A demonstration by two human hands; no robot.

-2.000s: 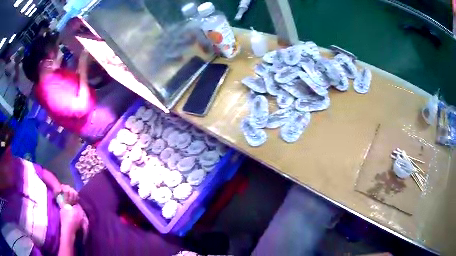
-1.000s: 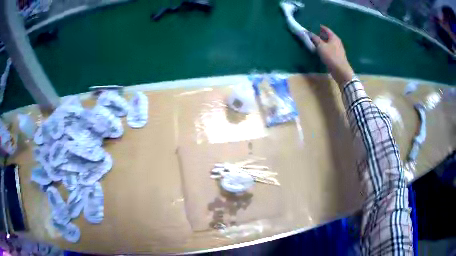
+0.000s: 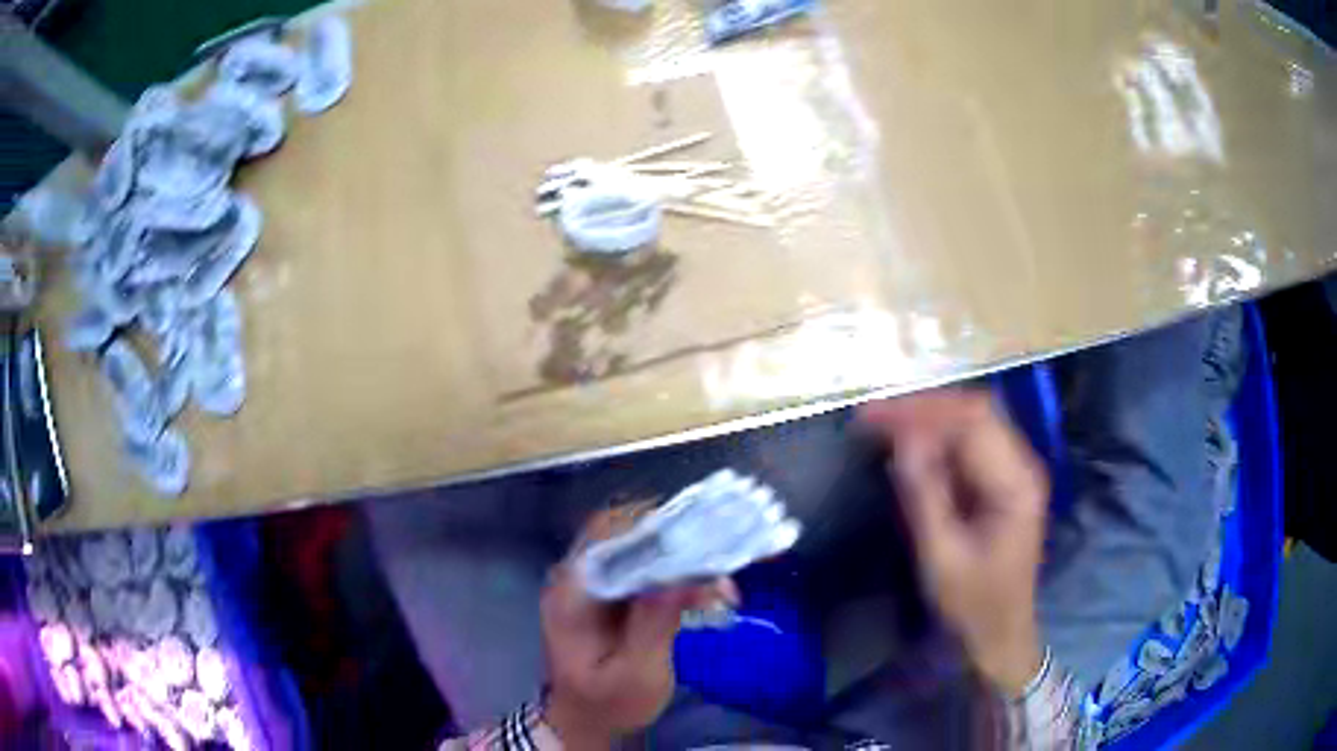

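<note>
My left hand [image 3: 609,646] holds a pale grey-white foot-shaped piece [image 3: 689,537] over the lap, just below the table's front edge. Its toe bumps point up and right, and its recessed middle shows. My right hand [image 3: 968,514] is to the right of the piece, apart from it. It is blurred, with bent, spaced fingers and nothing visible in them. On the brown cardboard pad [image 3: 733,279] stands a small white dish [image 3: 610,217]. Several wooden-stick swabs [image 3: 711,184] fan out beside it, and dark wet spots lie in front.
A pile of grey-white pieces [image 3: 169,220] lies at the table's left. A phone [image 3: 32,426] is at the left edge. A blue crate [image 3: 1258,587] with pieces is low right; pink-lit pieces [image 3: 132,646] fill a crate low left. Part of a blue packet [image 3: 755,15] shows at the top.
The view has swung from the left end of the table and tilted down. My right hand has come back from the white-handled tool on the green surface. My left hand and its piece are now in view.
</note>
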